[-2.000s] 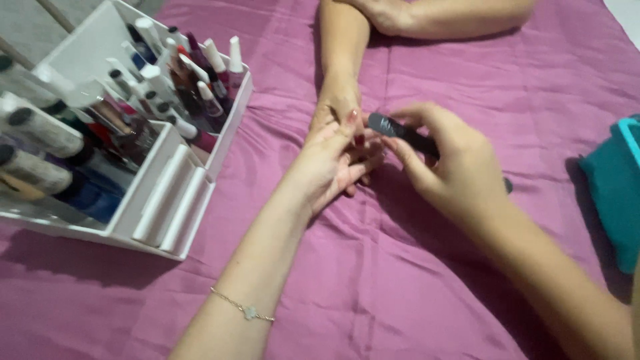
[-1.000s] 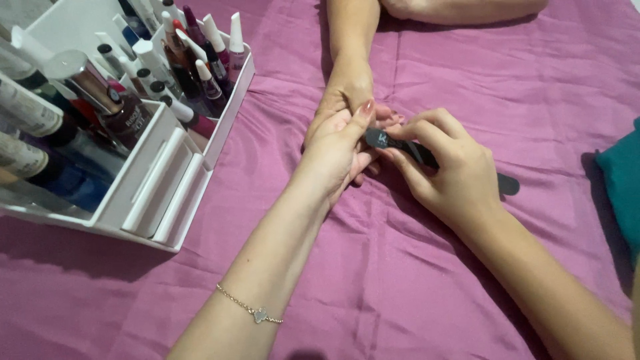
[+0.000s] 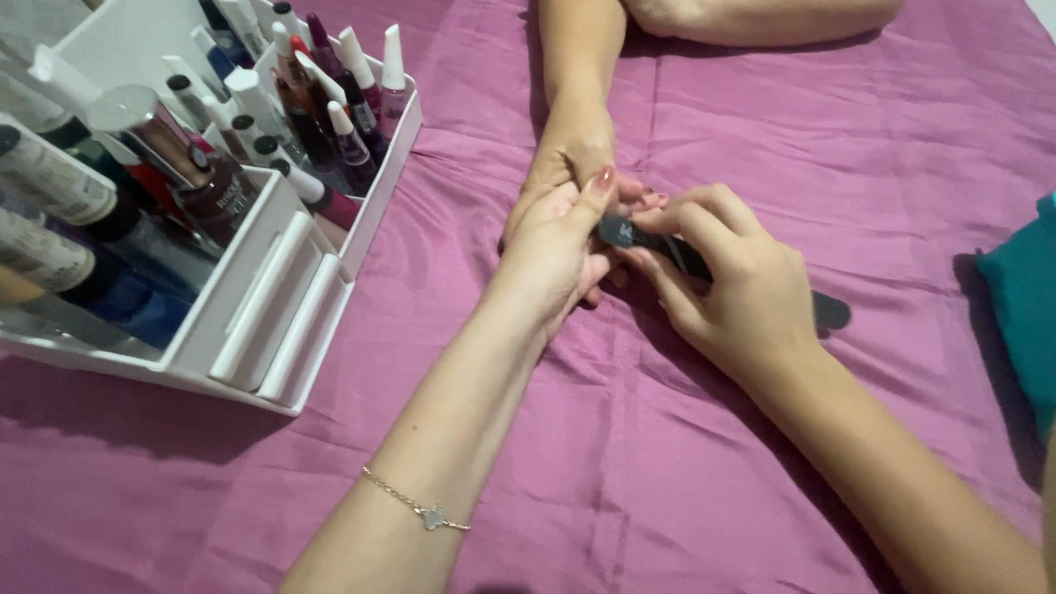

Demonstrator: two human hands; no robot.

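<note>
My left hand is closed around the fingers of another person's hand, which reaches in from the top of the view. My left thumb, its nail polished reddish, lies on top. Between the thumb and fingers of my right hand is a black nail file. One rounded end of the file is at the person's fingers, and the other end shows past the back of my right hand. Exactly where the file touches a nail is hidden by the fingers.
A white plastic organizer with several nail polish bottles stands at the left. The person's other forearm rests at the top. A teal cloth item lies at the right edge. A pink satin cloth covers the table.
The view has shifted somewhat. My left hand keeps its hold on the person's fingers and my right hand keeps the file; its far end shows more than two seconds ago.
</note>
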